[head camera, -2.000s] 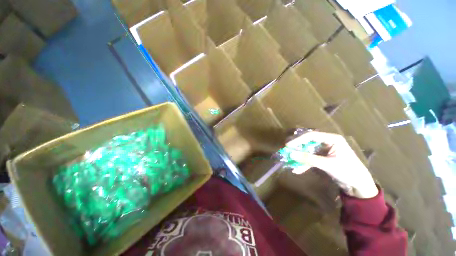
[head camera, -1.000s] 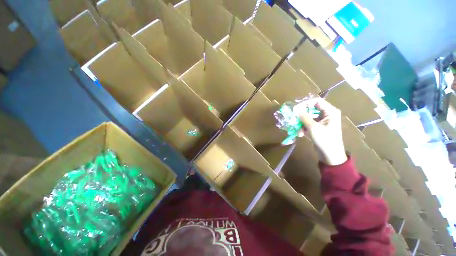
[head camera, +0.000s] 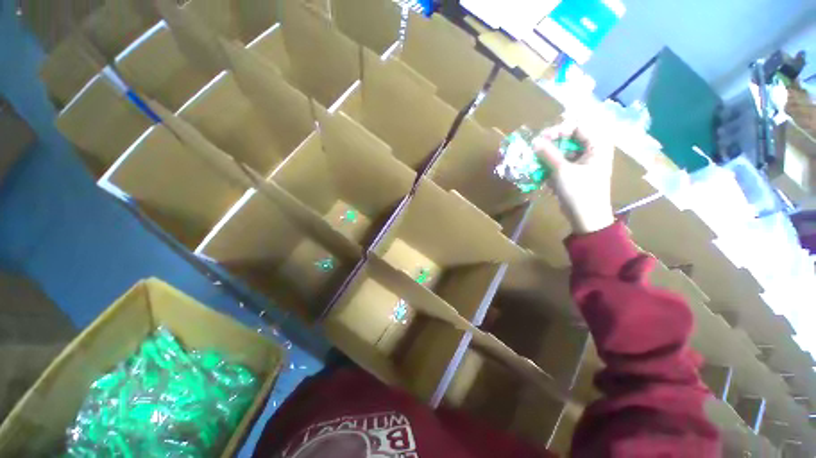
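My right hand (head camera: 583, 177), in a maroon sleeve, holds a bunch of clear bags with green pieces (head camera: 522, 164) above the rows of open brown cartons (head camera: 349, 141). Small green bags (head camera: 399, 311) lie on the bottoms of several cartons nearest me. The brown parts box (head camera: 148, 300), filled with more green bags (head camera: 157, 407), is at the lower left, partly cut off by the frame edge. My left hand is not in view.
Blue floor (head camera: 54, 233) runs along the left. White sheets with a blue panel (head camera: 582, 25) lie beyond the rows. Whitish plastic (head camera: 756, 259) lines the far right side. A dark green panel (head camera: 684, 107) stands at the upper right.
My right hand has moved up and away over the cartons with the bags. The parts box has shifted down in view. More carton bottoms with green bags now show.
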